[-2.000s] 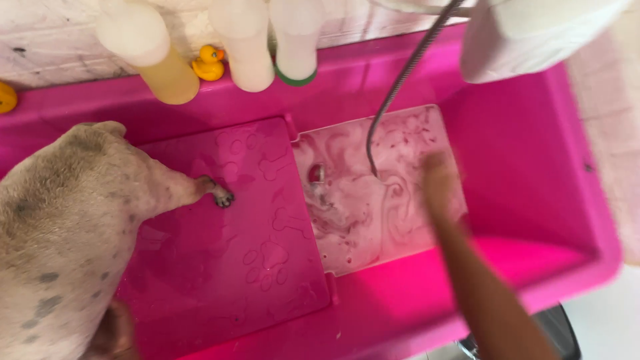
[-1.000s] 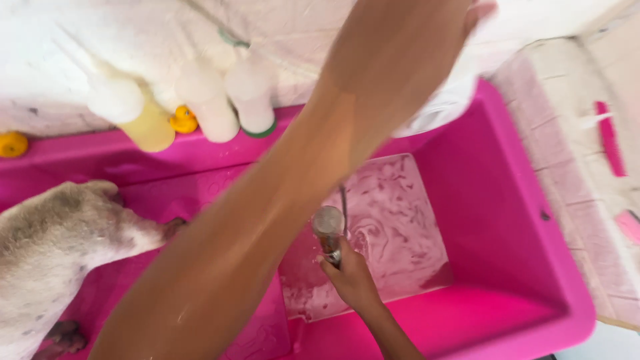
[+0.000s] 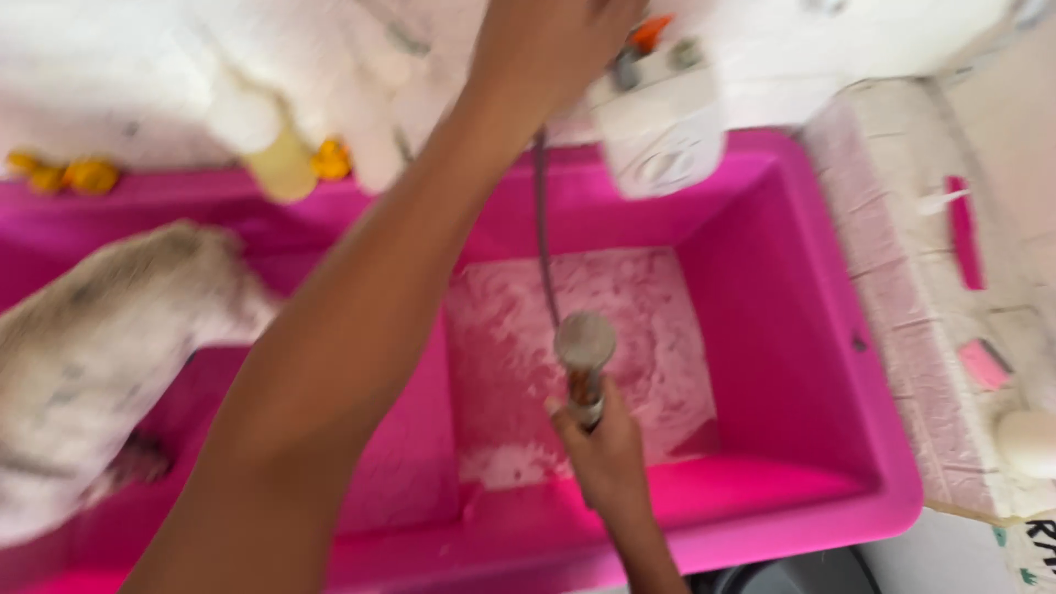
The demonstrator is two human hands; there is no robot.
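Note:
My left arm crosses the view, and my left hand (image 3: 561, 37) is at the top edge beside a lever tap with an orange handle (image 3: 650, 33); its fingertips are cut off or blurred, so its grip is unclear. Below, my right hand (image 3: 609, 462) is closed around the handle of a round shower head (image 3: 586, 340) above milky pink water. A grey hose (image 3: 543, 223) runs up from it. The light-coated, spotted dog (image 3: 107, 338) stands in the left part of the pink tub (image 3: 874, 445), its head out of view.
A white wall-mounted unit (image 3: 660, 140) hangs over the tub's back edge. A yellow bottle (image 3: 285, 169), a pale bottle (image 3: 375, 157) and rubber ducks (image 3: 332, 158) stand along that edge. On the tiled ledge at right lie a pink comb-like tool (image 3: 964, 235) and a pink block (image 3: 984, 363).
Two seconds ago the shower head lay in the water; my right hand now holds it. My left hand has moved from beside the dog up to the tap area. The view has shifted right.

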